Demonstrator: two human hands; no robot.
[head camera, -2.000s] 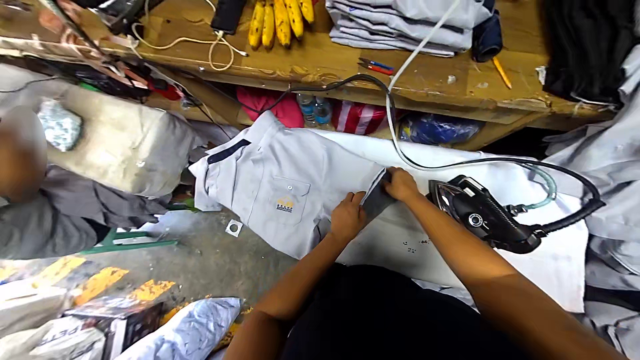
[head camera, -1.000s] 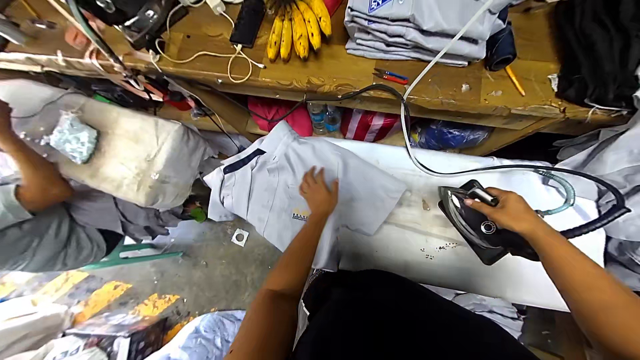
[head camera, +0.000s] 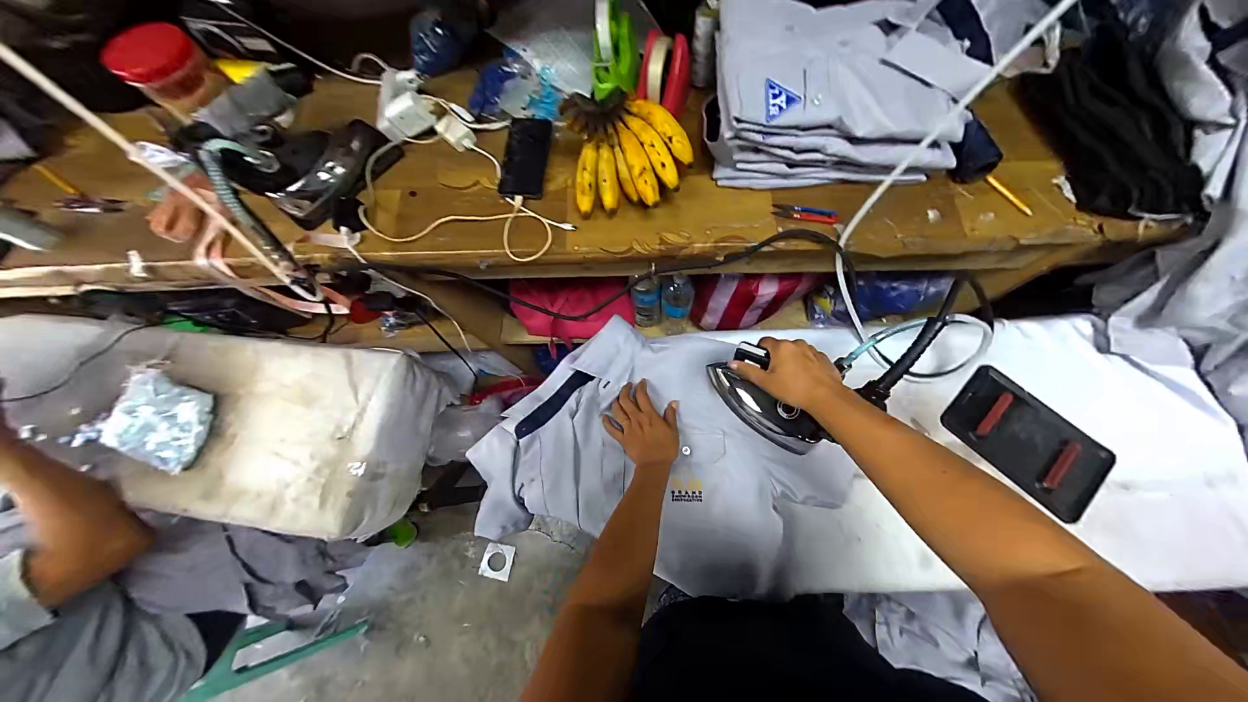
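A light grey shirt (head camera: 721, 507) with a dark strip inside its collar area and an embroidered chest mark lies over the padded ironing board (head camera: 877, 546). My left hand (head camera: 643, 424) rests flat on its front with fingers spread, holding nothing. My right hand (head camera: 795, 370) grips the handle of a steam iron (head camera: 770, 414), whose soleplate is on the shirt near the shoulder. A hose and cable run from the iron's rear. To the right of the iron, a black iron rest (head camera: 1029, 444) with two reddish strips lies on the board.
Along the wooden shelf (head camera: 721, 219) are folded grey shirts (head camera: 819, 107), bananas (head camera: 634, 151), a phone (head camera: 526, 159), small snips (head camera: 805, 214) and another iron (head camera: 336, 175). At left, a person's arm (head camera: 68, 507) is beside another padded board (head camera: 283, 419). Cords hang across the shelf front.
My right hand has brought the iron left onto the shirt, uncovering the black rest. Two seconds ago both hands held the shirt's sleeve. The view has shifted.
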